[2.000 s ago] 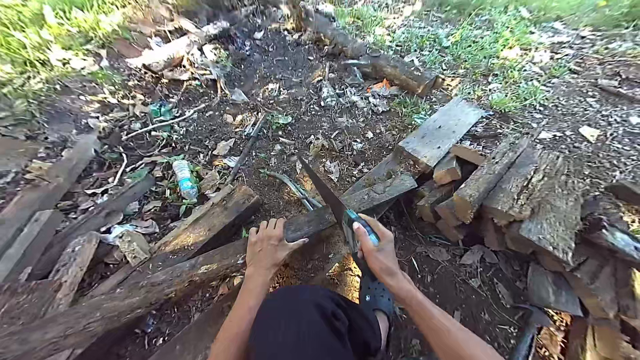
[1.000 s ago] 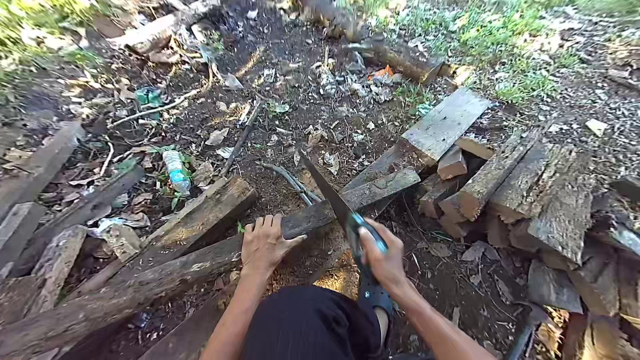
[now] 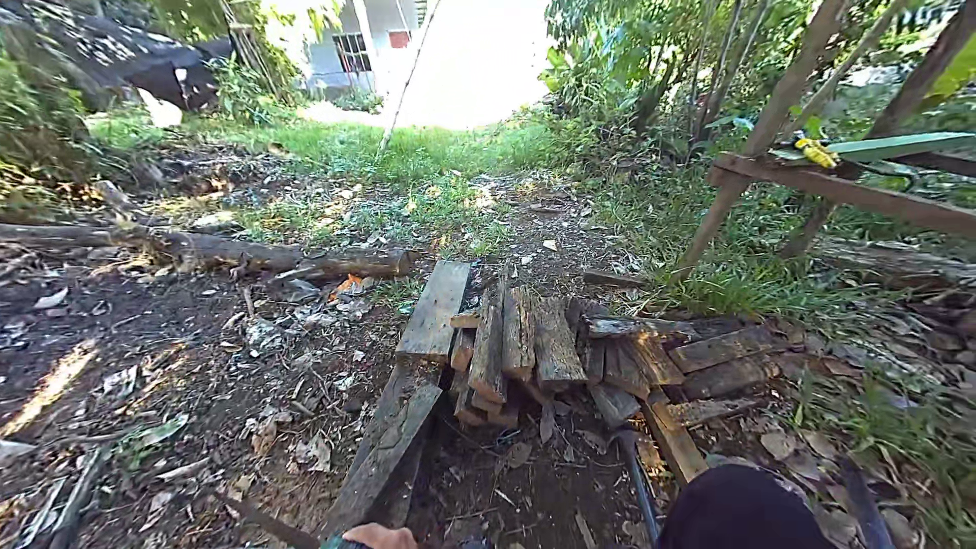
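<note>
At the bottom edge, part of my right hand [image 3: 381,536] is visible, closed around the handle of a handsaw [image 3: 267,522] whose dark blade points up and left. The hand is beside a long weathered wooden beam [image 3: 389,457] that slants away from me. My left hand is out of view. Ahead, a grey plank [image 3: 438,309] lies at the beam's far end, next to a pile of cut wood pieces [image 3: 518,335].
A fallen log [image 3: 282,255] crosses the left side. A wooden frame [image 3: 846,191] bearing a green board [image 3: 900,146] stands at the right. A metal bar [image 3: 640,488] lies near my knee [image 3: 743,511]. Leaves and debris cover the soil.
The view has swung up and to the right. My left hand, earlier resting on the beam, has left the frame. The saw and right hand now show only at the bottom edge.
</note>
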